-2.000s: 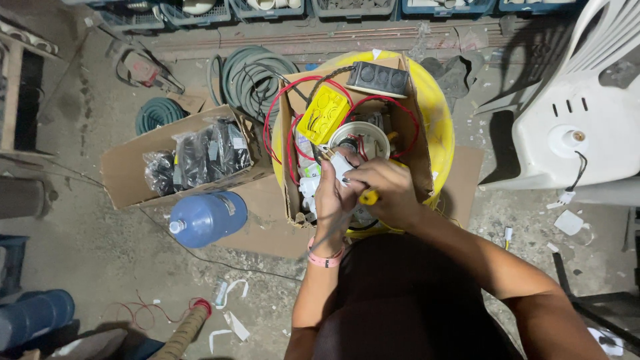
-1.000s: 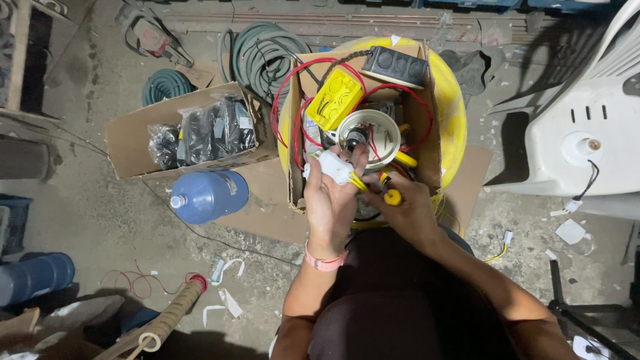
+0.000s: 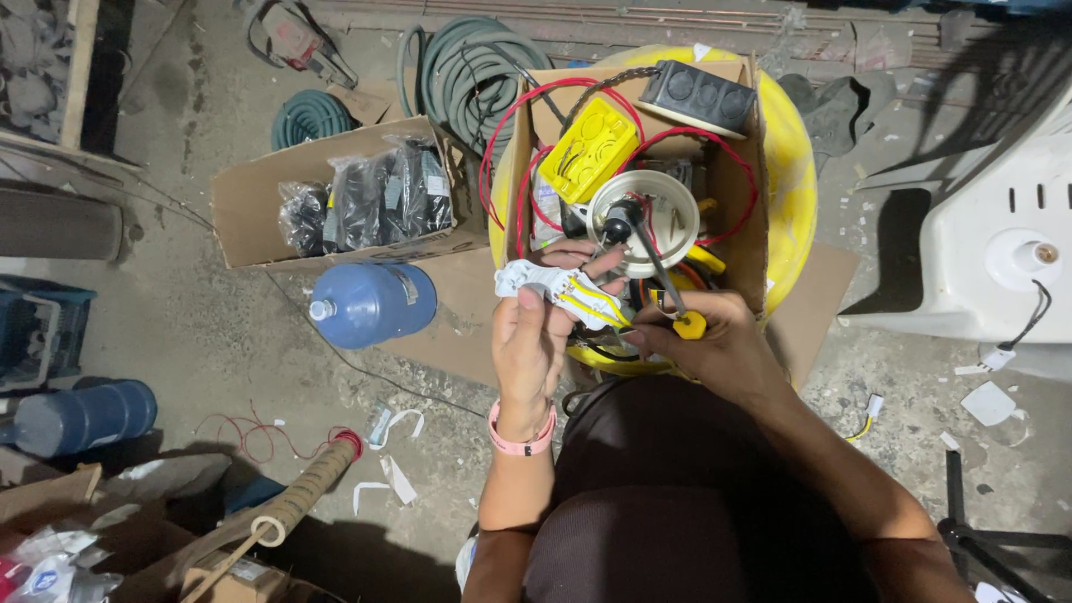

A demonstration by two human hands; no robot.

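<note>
My left hand [image 3: 540, 331] holds a white plastic electrical fitting [image 3: 557, 289] with yellow wires [image 3: 595, 297] lying along it. A screwdriver with a yellow handle [image 3: 690, 325] is in my right hand [image 3: 712, 339], its shaft pointing up and left over the box; the fingertips of that hand are at the ends of the yellow wires. Both hands are above the near side of an open cardboard box [image 3: 760, 193]. Inside it are a round white container [image 3: 685, 209], a yellow electrical box [image 3: 590, 151], red wire [image 3: 745, 180] and a black socket block [image 3: 699, 96].
Left of the box are a carton [image 3: 251, 209] of bagged black items, a blue water bottle [image 3: 373, 306] and coiled green hose [image 3: 469, 75]. A yellow ring-shaped object [image 3: 791, 184] surrounds the box. A white plastic chair [image 3: 971, 260] stands at the right, near scraps on the floor.
Since the earliest frame, the yellow wires on the white fitting have come into view. My right hand has moved away from the fitting's upper part to the wire ends, with the screwdriver still held.
</note>
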